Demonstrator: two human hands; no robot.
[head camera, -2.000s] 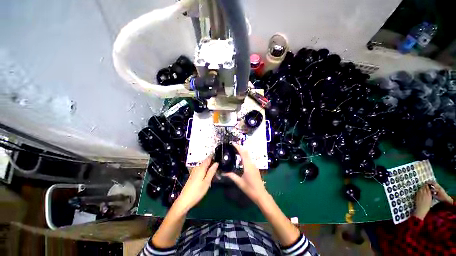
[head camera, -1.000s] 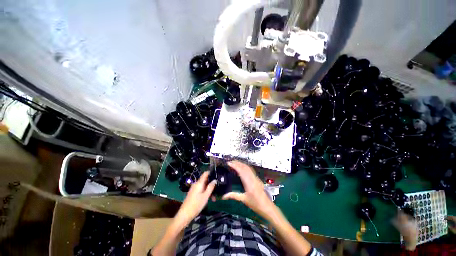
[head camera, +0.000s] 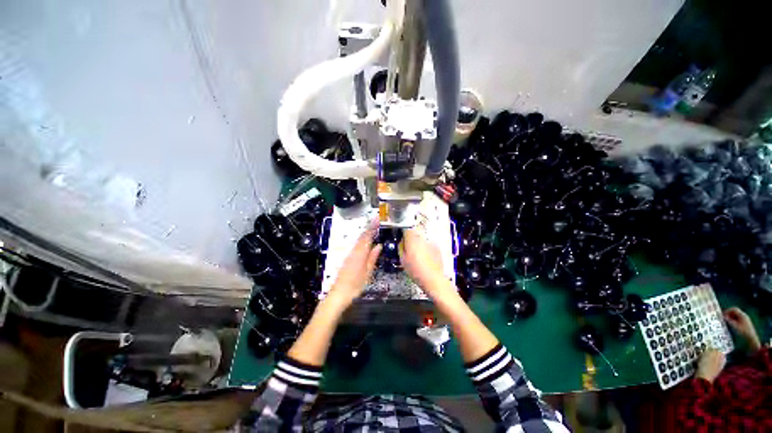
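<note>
A black round housing (head camera: 389, 245) is between my two hands, under the head of the silver bench machine (head camera: 408, 118). My left hand (head camera: 359, 264) is on its left side and my right hand (head camera: 421, 256) is on its right side, fingers pointing toward the machine head. The white base plate (head camera: 340, 232) lies under my hands, with dark specks on its front part. The machine's fixture is hidden by the housing and my fingers.
Black wired housings lie heaped right (head camera: 542, 186) and left (head camera: 269, 254) on the green bench (head camera: 542, 355). A small white device (head camera: 433, 336) sits at the plate's front. A thick grey hose (head camera: 444, 84) arcs past the head. Another person's hands (head camera: 711, 362) are at a white parts tray (head camera: 669, 317).
My hands and the black housing have moved from the plate's front edge forward to under the machine head. The camera view has also shifted, and the carton at lower left has left the picture.
</note>
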